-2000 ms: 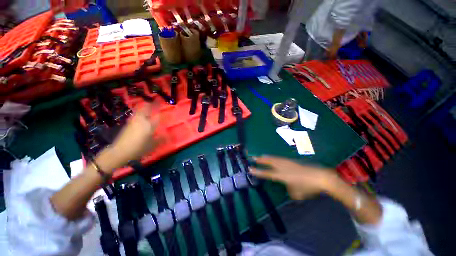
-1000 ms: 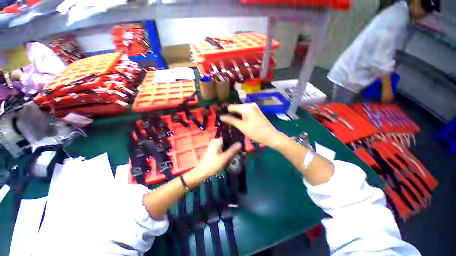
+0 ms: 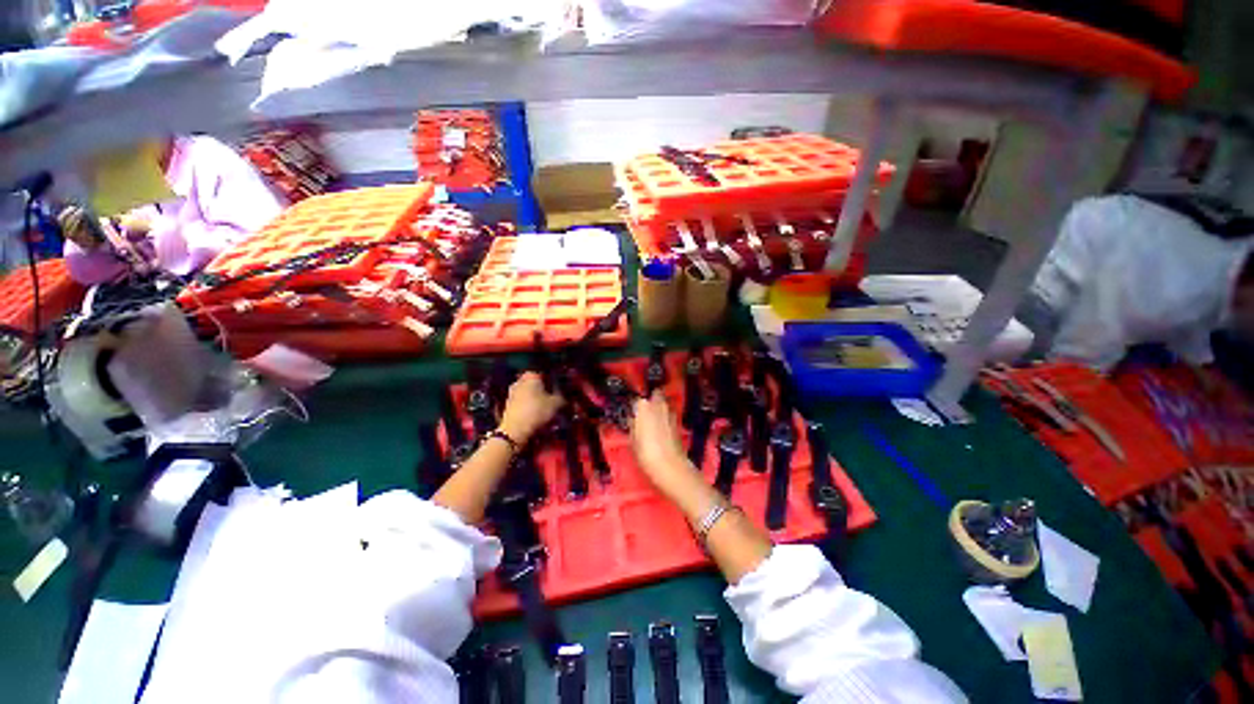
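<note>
An orange-red blister tray (image 3: 598, 536) lies on the green bench with dark smartwatches (image 3: 781, 468) on its left, back and right parts. Its front middle pockets are bare. My left hand (image 3: 530, 409) is over the back-left part of the tray, at dark watches and straps. My right hand (image 3: 656, 437) is just right of it, fingers at a watch near the back middle. The fingertips of both hands blend with the dark straps, so any grip is unclear. A row of watches (image 3: 664, 660) lies at the near edge, cut off by the frame.
A bottle (image 3: 1015, 523) sits in a cream ring, with white cards (image 3: 1067, 567) beside it. A blue bin (image 3: 860, 360), brown cylinders (image 3: 660, 297) and tray stacks (image 3: 743, 206) stand behind. White sheets (image 3: 227, 550) lie left. A shelf (image 3: 550, 69) crosses above; other people are at back left and right.
The view has tilted up and shifted left. My hands have moved from the tray's right side to its back middle, side by side. The near row of watches now shows only at the bottom.
</note>
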